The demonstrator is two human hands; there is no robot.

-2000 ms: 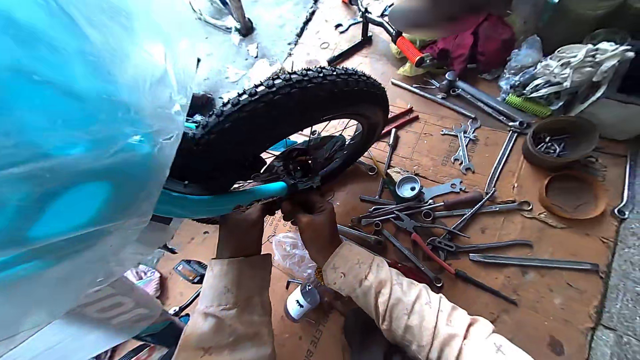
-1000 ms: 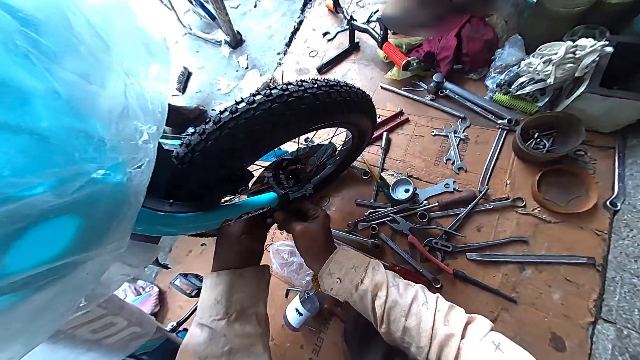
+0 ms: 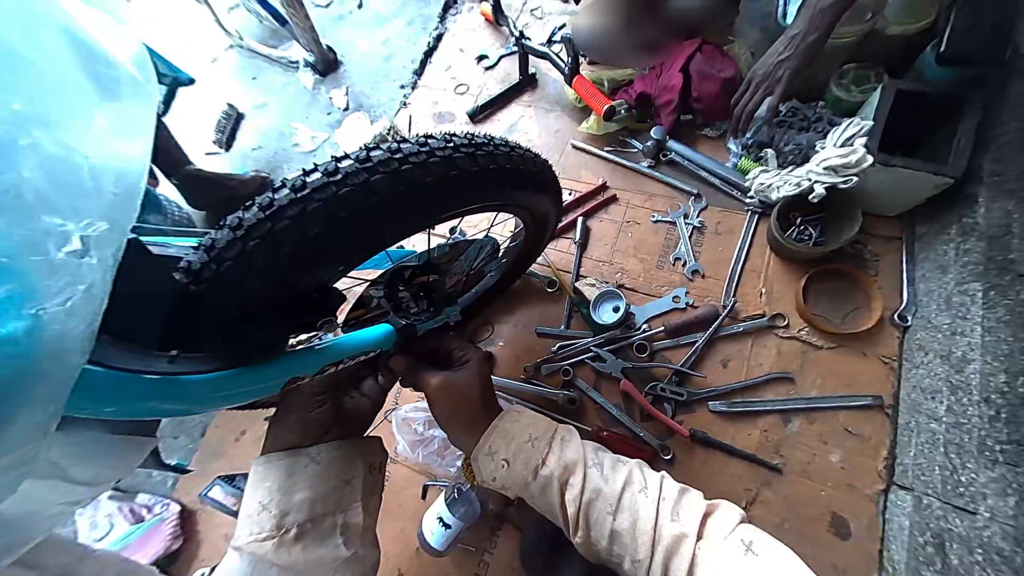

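A bicycle wheel with a knobby black tire (image 3: 384,172) slants across the left and middle of the view, between parts of a turquoise frame tube (image 3: 232,380). Under the axle end of that tube, my right hand (image 3: 456,380) has its fingers bent at the hub area. My left hand (image 3: 328,404) is close beside it, beneath the tube. What the fingertips touch or hold is hidden in shadow. A crumpled clear plastic bag (image 3: 428,436) and a small bottle with a label (image 3: 448,520) lie below my right wrist.
Spanners (image 3: 684,240), combination pliers (image 3: 612,364), a flat metal bar (image 3: 796,404) and several other tools lie on cardboard at right. Beyond are a bowl of small parts (image 3: 812,228), a shallow brown dish (image 3: 838,298), white cord (image 3: 824,164) and another person's hand (image 3: 772,84). Plastic wrap covers the far left.
Another person's hand has come into view at the upper right, over the bowls and cord. A foot now shows behind the tire. My hands stay at the axle end.
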